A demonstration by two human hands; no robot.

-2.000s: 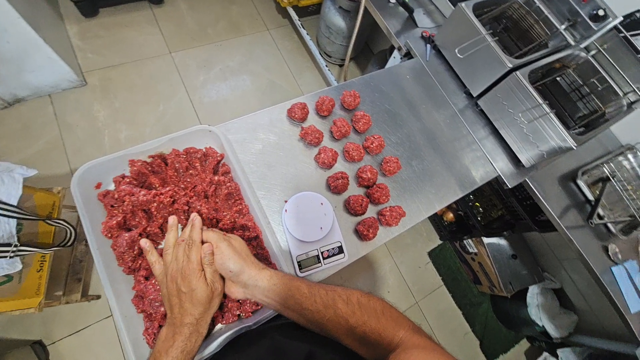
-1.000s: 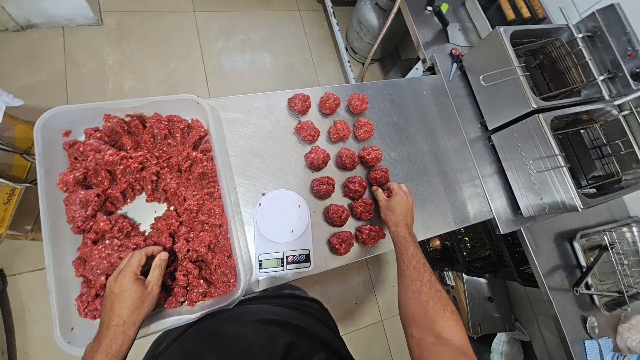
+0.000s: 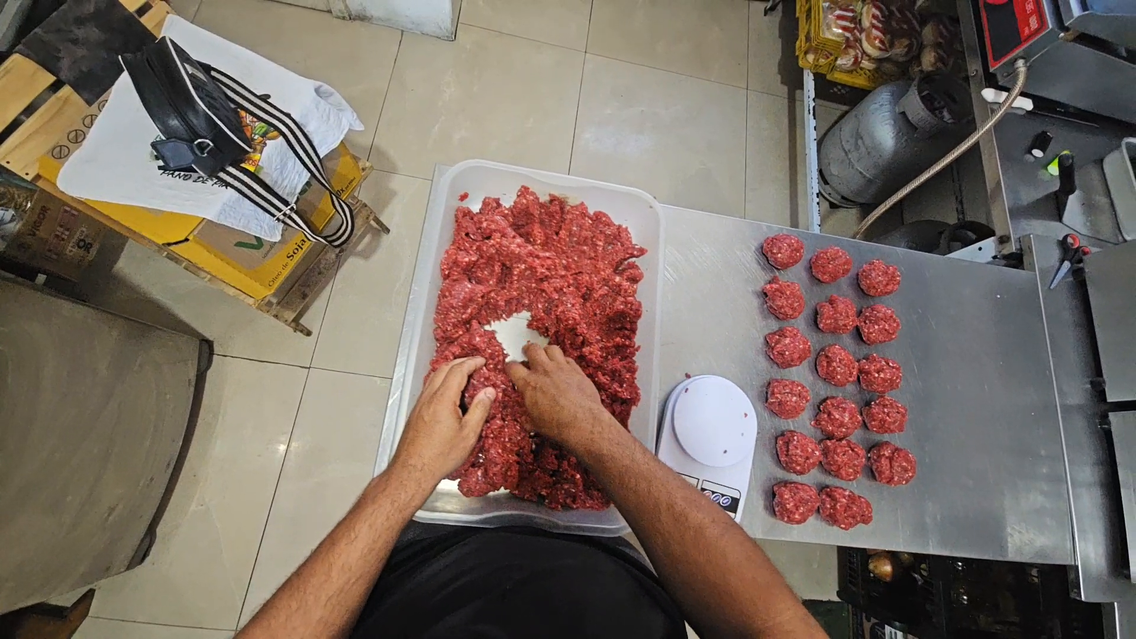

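Note:
Ground meat (image 3: 550,257) fills most of a translucent plastic tub (image 3: 652,293), with a bare patch of its bottom showing near the middle. My left hand (image 3: 448,417) lies on the meat at the left, thumb and fingers apart around a lump. Beside the bare patch, my right hand (image 3: 555,390) has its fingers curled down into the meat; the fingertips are partly hidden. Right of the tub lies a white digital kitchen scale (image 3: 713,422), its round plate bare. Several meat balls (image 3: 837,366) are set out in three columns on the steel table (image 3: 976,399).
A gas cylinder (image 3: 865,142) and a braided hose (image 3: 950,151) are beyond the table. Red-handled scissors (image 3: 1069,257) lie on the right counter. At upper left, a black bag (image 3: 191,106) with striped straps rests on a white cloth over a yellow box (image 3: 257,266).
One second ago my right hand was at a meat ball in the right column; now it is in the tub beside my left hand. The view has shifted left.

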